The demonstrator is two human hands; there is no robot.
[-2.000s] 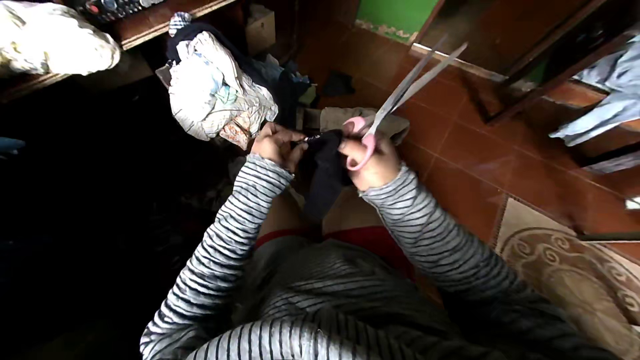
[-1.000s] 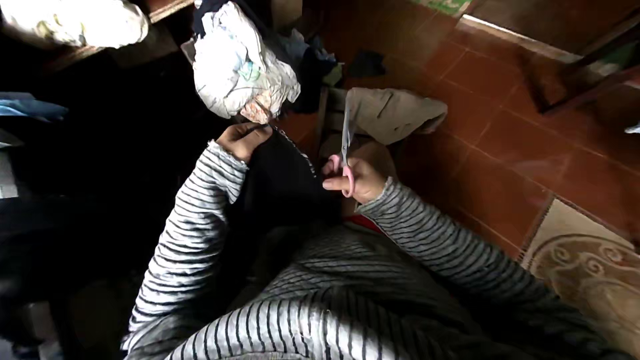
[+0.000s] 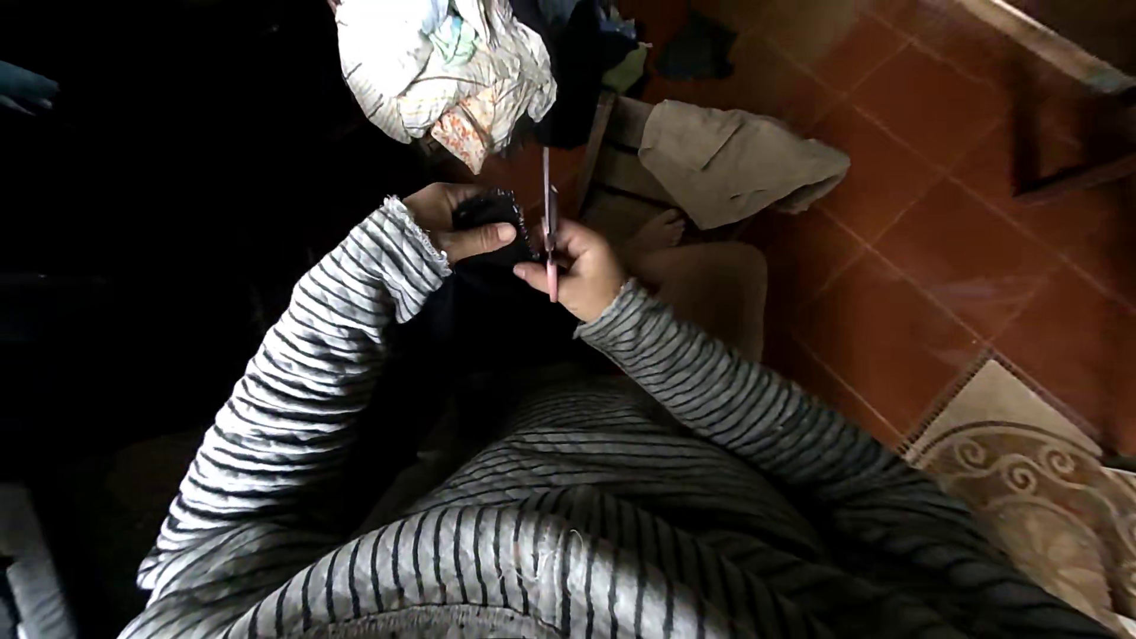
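Observation:
My left hand [image 3: 457, 222] grips a piece of black cloth [image 3: 488, 211], its thumb pressed on top. A pale, speckled edge runs along the cloth's right side. Close by on the right, my right hand [image 3: 577, 266] holds scissors with pink handles [image 3: 552, 277], blades pointing away from me. Its fingertips are at the cloth's lower right edge. The blades stand nearly upright in the view, just right of the cloth; whether they touch it cannot be told. Lower down, the black cloth merges into the dark over my lap.
Beyond my hands is a heap of white and patterned cloth [image 3: 444, 67]. Beige cloth [image 3: 737, 160] hangs over a wooden piece at the right, near my bare foot [image 3: 661, 229]. A dark cloth [image 3: 697, 49] lies on the red tiled floor [image 3: 932, 257]. A patterned mat [image 3: 1021, 479] is at lower right.
The black cloth was stretched between my hands one second ago; now my hands are closer together and its edge is bunched in my left hand. The scissors stay in my right hand.

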